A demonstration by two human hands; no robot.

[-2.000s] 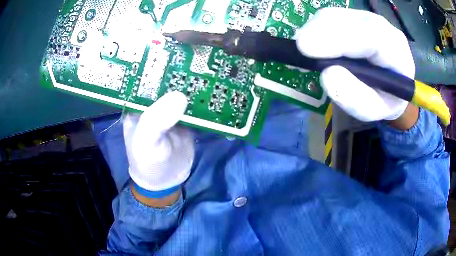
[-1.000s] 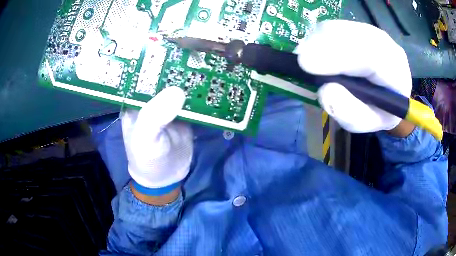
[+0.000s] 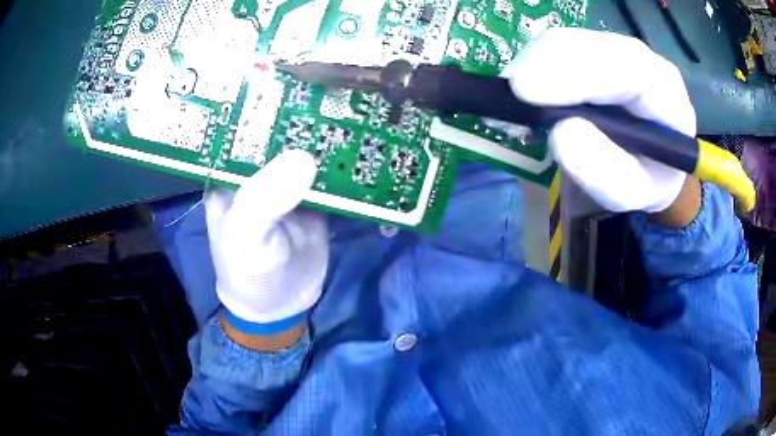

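A large green circuit board [image 3: 340, 174] with white border lines lies tilted across the mat edge, its top cut off by the picture. My left hand [image 3: 268, 243], in a white glove with a blue band, grips its near edge, thumb on top, fingers hidden below. A thin solder wire [image 3: 187, 213] sticks out beside that hand. My right hand [image 3: 608, 119], also gloved, holds a soldering iron [image 3: 476, 92] like a pen. Its tip points left, close beside a small red mark [image 3: 261, 65]; whether it touches the board I cannot tell.
The dark green mat [image 3: 38, 170] lies under the board. Dark-handled tools [image 3: 676, 30] lie at the upper right, near small yellow items [image 3: 749, 55]. Black trays [image 3: 94, 341] are at the lower left. Yellow-black floor tape [image 3: 556, 230] shows below the board. The blue smock fills the lower middle.
The board has shifted slightly in the picture. My right hand and the iron moved down, then slightly back up. The tip stays by the red mark and my left hand keeps its grip.
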